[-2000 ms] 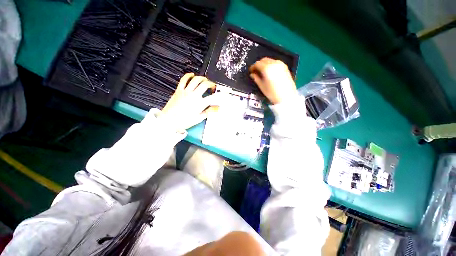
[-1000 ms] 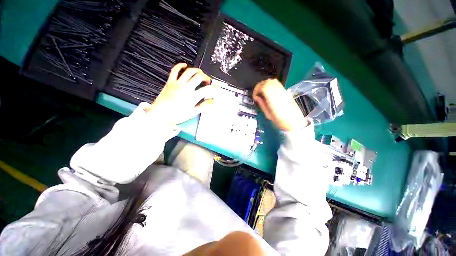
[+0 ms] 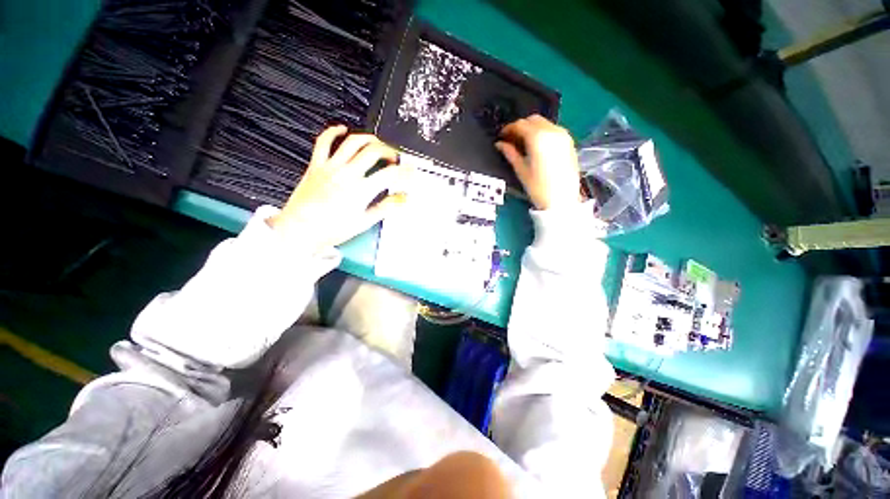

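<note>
A silver-white fixture plate (image 3: pixel 434 239) with small blocks lies in front of me on the green mat. My left hand (image 3: pixel 342 190) rests at its upper left corner, fingers bent; whether it holds a part cannot be seen. My right hand (image 3: pixel 542 156) is over the right edge of the black small parts tray (image 3: pixel 459 151), thumb and fingertips near the dark small parts (image 3: pixel 496 112). Its fingertips are blurred and I cannot tell if they hold anything. Bright silver small parts (image 3: pixel 432 88) lie in the tray's left half.
Two long black trays hold thin black rods (image 3: pixel 293 93) at the left. A clear plastic bag (image 3: pixel 625 180) lies right of the small tray. A second fixture (image 3: pixel 673 307) with a green patch is farther right. Clear bags hang at the right bench edge. Dark strands lie on my lap.
My right hand moved from the tray to beside the fixture's upper right corner, then back up to the tray's dark parts. My left hand stays at the fixture's corner. The view has shifted slightly.
</note>
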